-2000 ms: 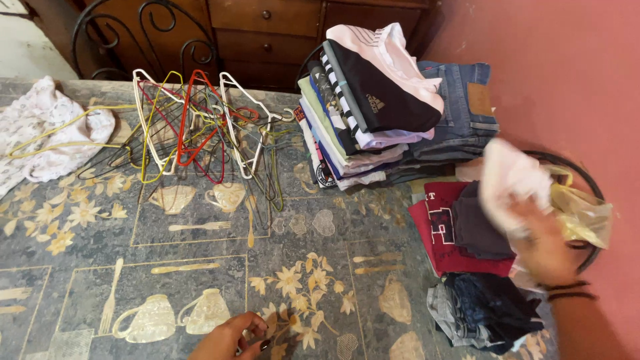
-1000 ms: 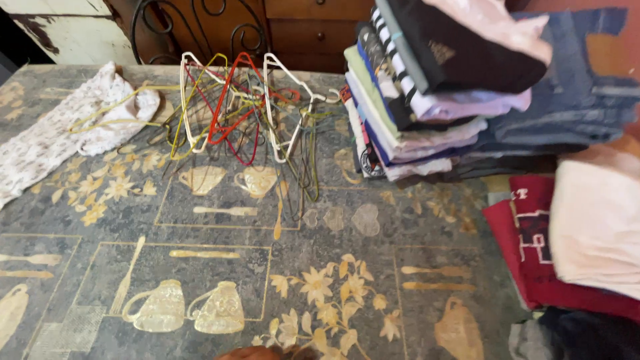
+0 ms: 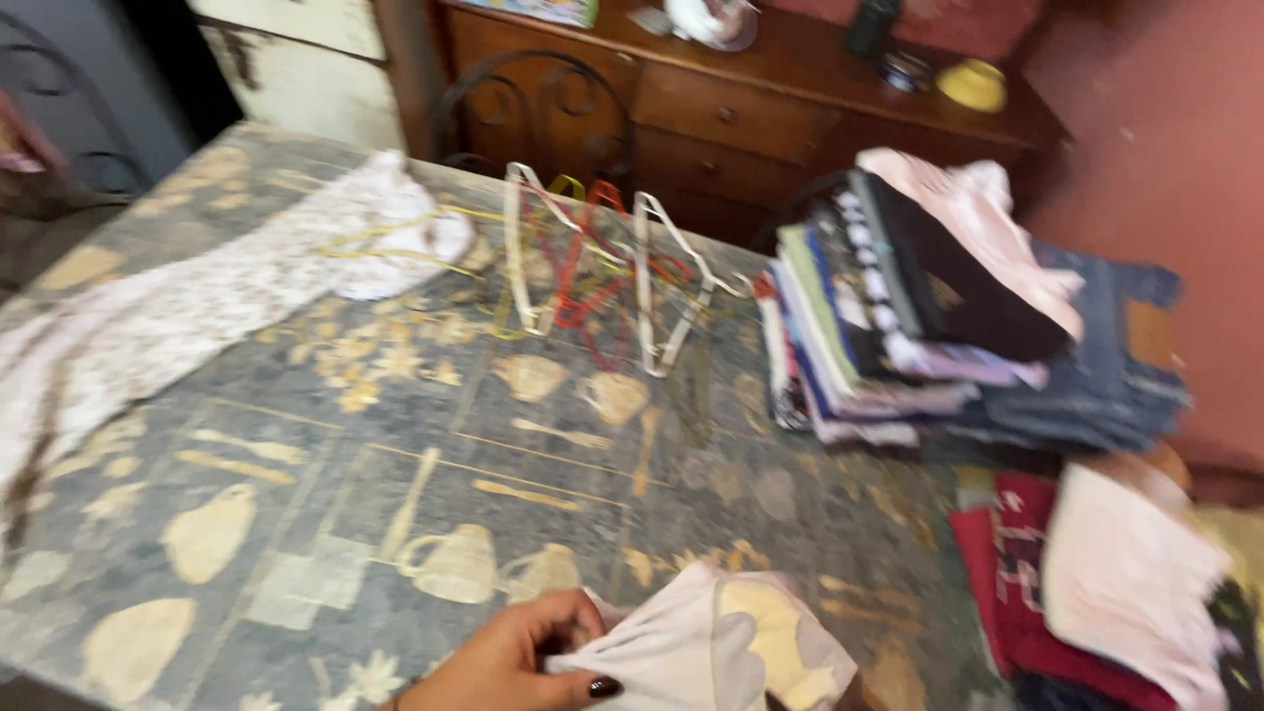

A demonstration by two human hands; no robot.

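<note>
At the bottom edge of the head view, my left hand (image 3: 513, 657) pinches a white garment with a yellow and grey print (image 3: 760, 632) between thumb and fingers. A small brownish patch at the garment's lower edge may be my right hand, but too little shows to tell. Right of them lies a folded pale pink garment (image 3: 1126, 583) on a dark red one with lettering (image 3: 1022, 583). Farther back stands a tall stack of folded clothes (image 3: 849, 326), with a black item and a pink top (image 3: 968, 217) uppermost. Folded blue jeans (image 3: 1096, 355) lie beside that stack.
Tangled white, red and yellow hangers (image 3: 602, 267) lie at the table's far edge. A white speckled garment (image 3: 217, 286) stretches across the left, a yellow hanger (image 3: 395, 242) over its end. Beyond are a metal chair back (image 3: 538, 99) and a wooden dresser (image 3: 731, 109). A reddish wall is right.
My left hand, bare in the oldest frame, now holds the white printed garment. The pink garment that my right hand held is on the dark red one. The view has shifted.
</note>
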